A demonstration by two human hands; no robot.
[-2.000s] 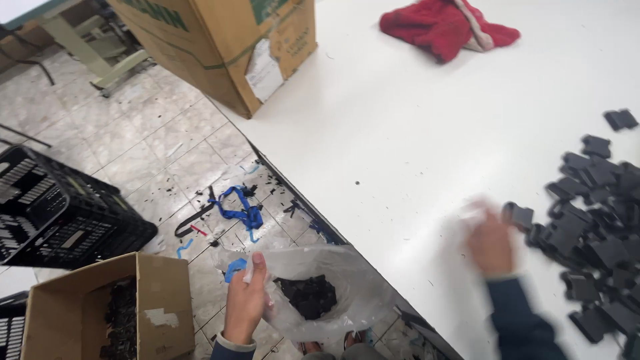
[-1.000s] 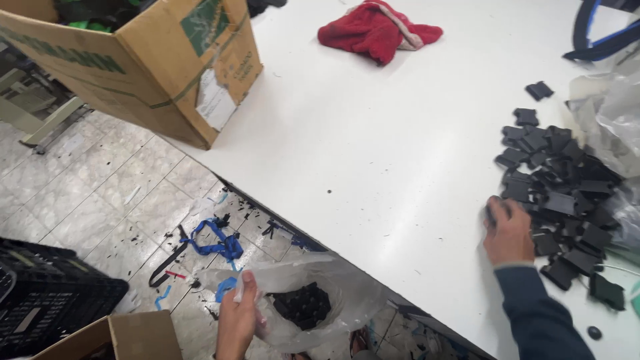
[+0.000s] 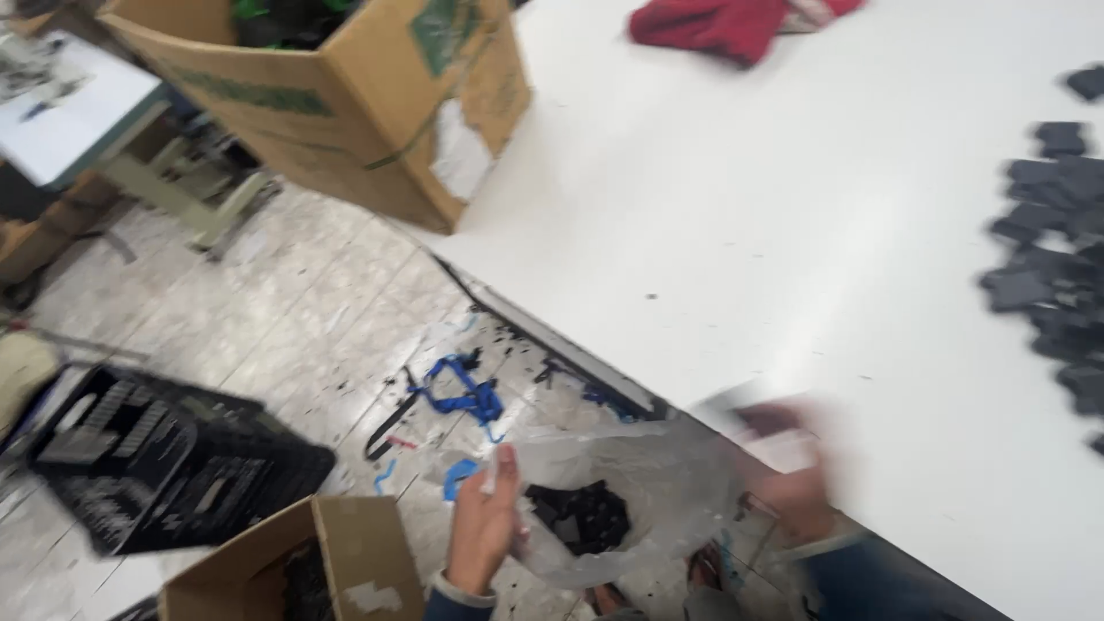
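Observation:
My left hand (image 3: 487, 522) pinches the rim of a translucent plastic bag (image 3: 664, 483), which hangs with its mouth up beside the table edge. Small black plastic pieces (image 3: 582, 517) lie at the bottom of the bag. My right hand (image 3: 798, 483) is blurred, over the table edge at the bag's right side; whether it holds something cannot be made out. On the right of the white table, a heap of dark plastic buckles (image 3: 1069, 285) spreads out.
A cardboard box (image 3: 397, 129) stands at the table's corner, and a red cloth (image 3: 716, 26) lies at the far side. Below are a black plastic crate (image 3: 172, 466), an open cardboard box (image 3: 366, 552) and blue strap scraps (image 3: 466, 392) on the tiled floor.
My right hand has moved left, from the heap of buckles to the bag. My left hand still grips the bag's rim.

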